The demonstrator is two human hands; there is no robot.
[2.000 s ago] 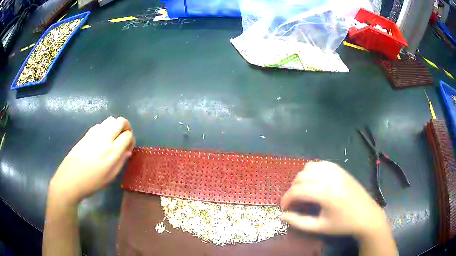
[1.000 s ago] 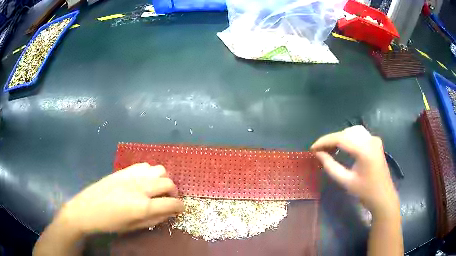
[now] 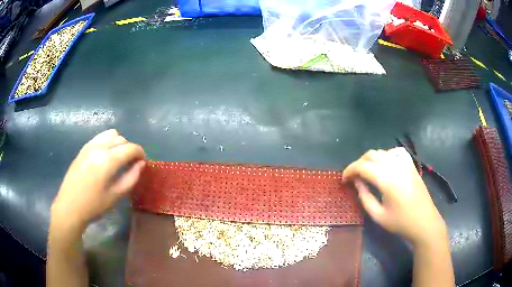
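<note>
The red-brown perforated board [image 3: 247, 193] lies across the near bench, with pins showing along its far edge. A heap of tiny gold-silver metal parts [image 3: 252, 244] lies against its near edge on a dark brown base board [image 3: 151, 252]. My left hand [image 3: 98, 176] is at the board's left end, fingers curled with thumb near fingertips. My right hand [image 3: 387, 188] is at the board's right end, fingertips at its far edge. Whether either hand holds a pin is too small to tell.
Open pliers [image 3: 429, 171] lie beyond my right hand. Stacked jig plates [image 3: 494, 196] stand at right. A blue parts tray [image 3: 51, 56] is far left. A clear bag [image 3: 323, 45], red bin [image 3: 418, 33] and spare plate [image 3: 452, 74] are at the back. Loose pins dot the mat.
My left hand has moved from the heap to the board's left end. My right hand first rose from the heap to the far right of the board and has since shifted slightly left.
</note>
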